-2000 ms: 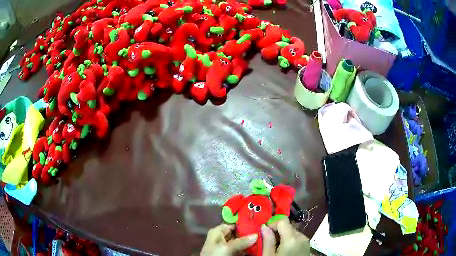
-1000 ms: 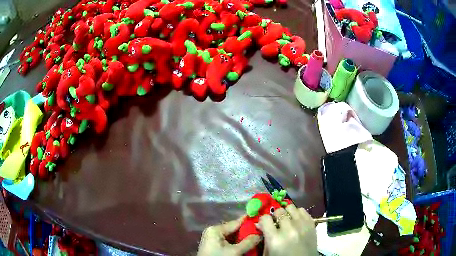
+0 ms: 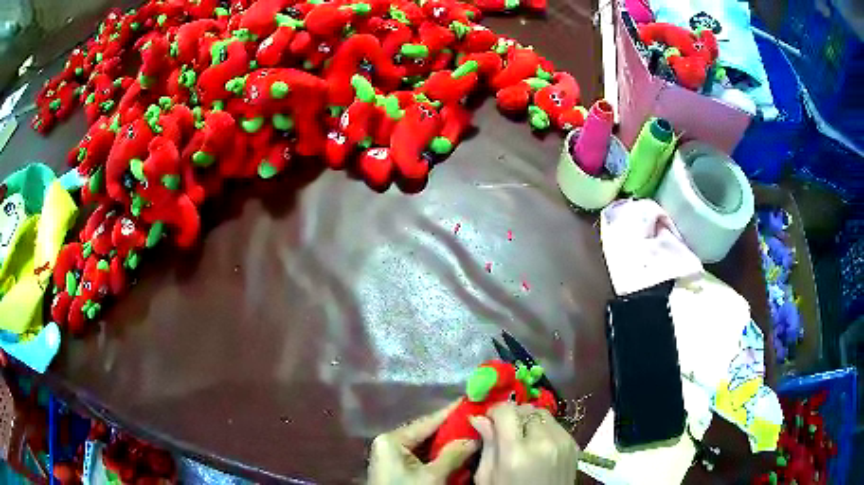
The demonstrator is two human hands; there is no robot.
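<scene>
A red plush pepper toy (image 3: 457, 433) with a rounded green end and a small green leaf tuft is at the bottom centre, held in both hands. My left hand (image 3: 409, 455) grips its lower left side. My right hand (image 3: 527, 447) pinches it from the right and hides part of its face. The dark thread snips (image 3: 506, 347) lie just beyond the toy, blades pointing up and left, partly hidden. A thin yellowish stick (image 3: 596, 460) shows beside my right hand; whether it is held is unclear.
A large pile of red toys (image 3: 284, 99) is at the upper left. A black smartphone (image 3: 646, 371) lies on pale scraps at right. Behind it are a white tape roll (image 3: 705, 204), a pink cone (image 3: 594, 138), a green cone (image 3: 650, 157) and a pink box (image 3: 663, 106).
Since two seconds ago the toy has turned from face-up to its side, and my right hand has moved over its face. The stick, absent at first, has shifted down and left over the last second.
</scene>
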